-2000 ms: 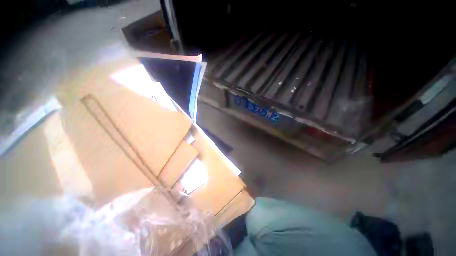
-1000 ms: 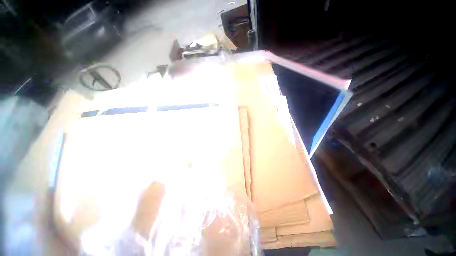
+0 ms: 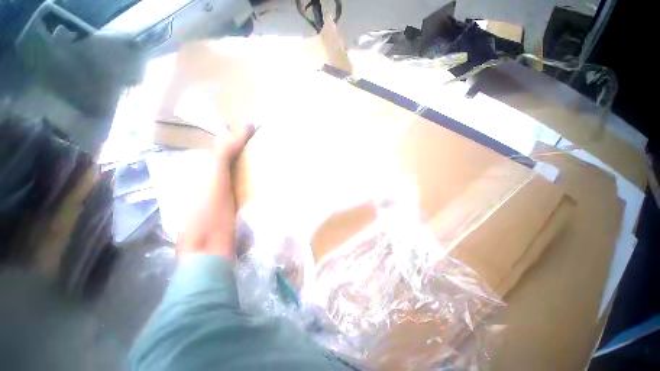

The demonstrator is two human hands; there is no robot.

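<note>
A broad pile of flattened cardboard (image 3: 463, 159) fills the middle and right, partly washed out by glare. My left hand (image 3: 233, 148), bare below a teal sleeve, is at the left edge of a bright upper sheet and grips it; the thumb shows, while the other fingers are lost in glare and behind the edge. Crinkled clear plastic film (image 3: 405, 282) lies over the near side of the pile. A dark strip (image 3: 449, 127) crosses the top sheets. My right hand is not in view.
A blurred dark-haired head (image 3: 51, 196) is close at the left. A light-coloured vehicle (image 3: 155, 29) stands at the upper left. Dark crumpled bags (image 3: 463, 43) and boxes lie beyond the pile. White sheets (image 3: 621, 246) stick out at the right edge.
The view has swung left, and the vehicle bed has gone out of it. My left hand has come into view at the cardboard's left edge. The dark-haired head now shows at the left.
</note>
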